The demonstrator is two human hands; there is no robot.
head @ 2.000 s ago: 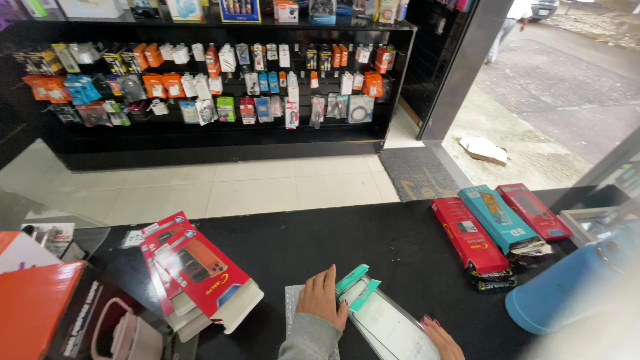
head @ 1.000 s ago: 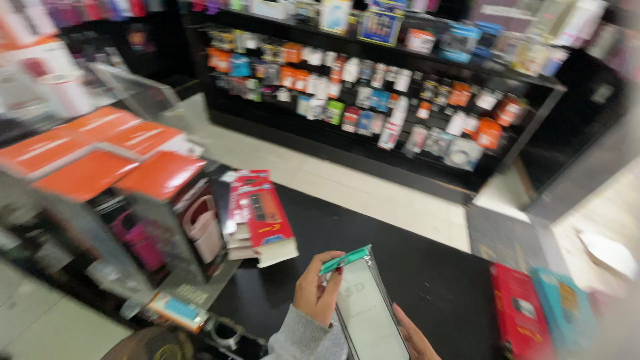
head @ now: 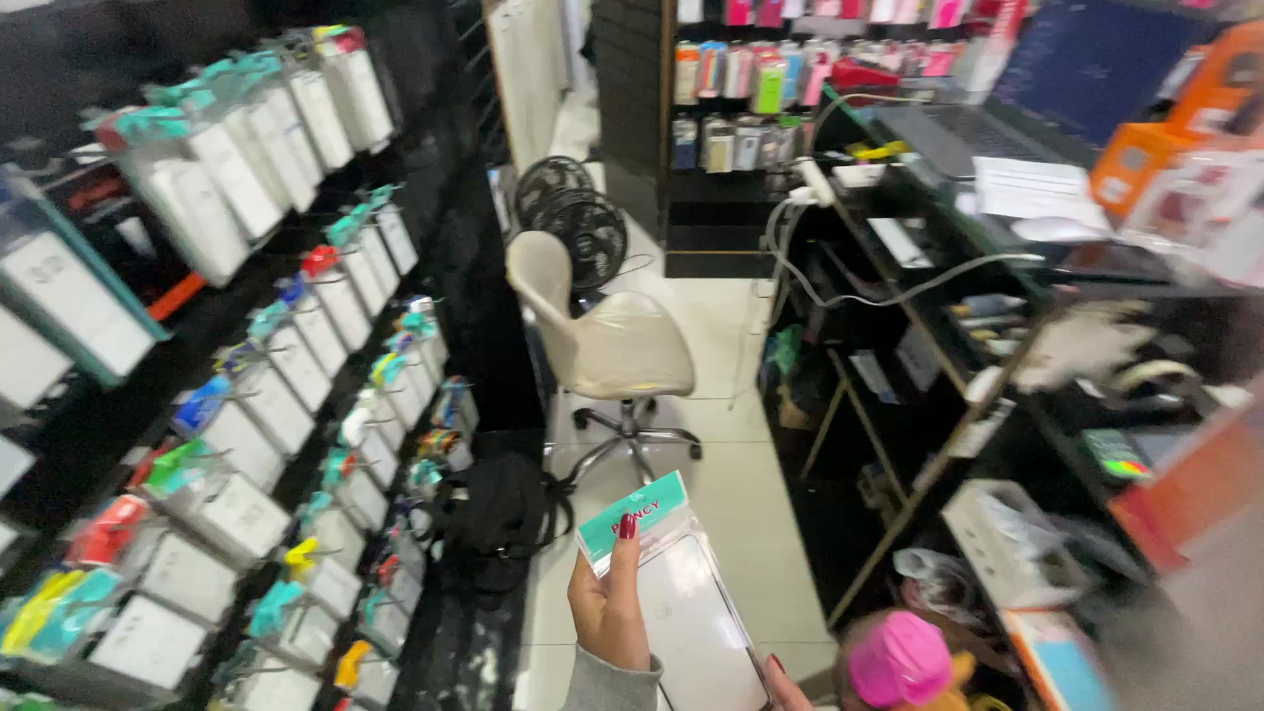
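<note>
A clear plastic package [head: 691, 612] with a teal header card bearing writing is held low in the middle of the view; a flat white rectangular piece shows inside it. My left hand [head: 614, 602], in a grey sleeve, grips its top, thumb over the teal header. My right hand [head: 785, 686] is at the lower right edge of the package, with only fingers in view and the rest cut off by the frame; it seems to hold that edge. Many similar packages [head: 296, 375] with coloured headers hang in rows on the black wall rack at the left.
A beige swivel chair [head: 632, 346] stands in the aisle, black fans [head: 583, 232] behind it. A black backpack [head: 494, 523] lies beside the left rack. At the right, black shelving [head: 913, 346] holds a laptop [head: 963, 138], papers and a hanging white cable. A pink object [head: 901, 657] is low right.
The view has swung widely from the counter with red boxes and the hanging-goods wall to the aisle between racks. The package remains in my hands, now over the floor instead of the counter.
</note>
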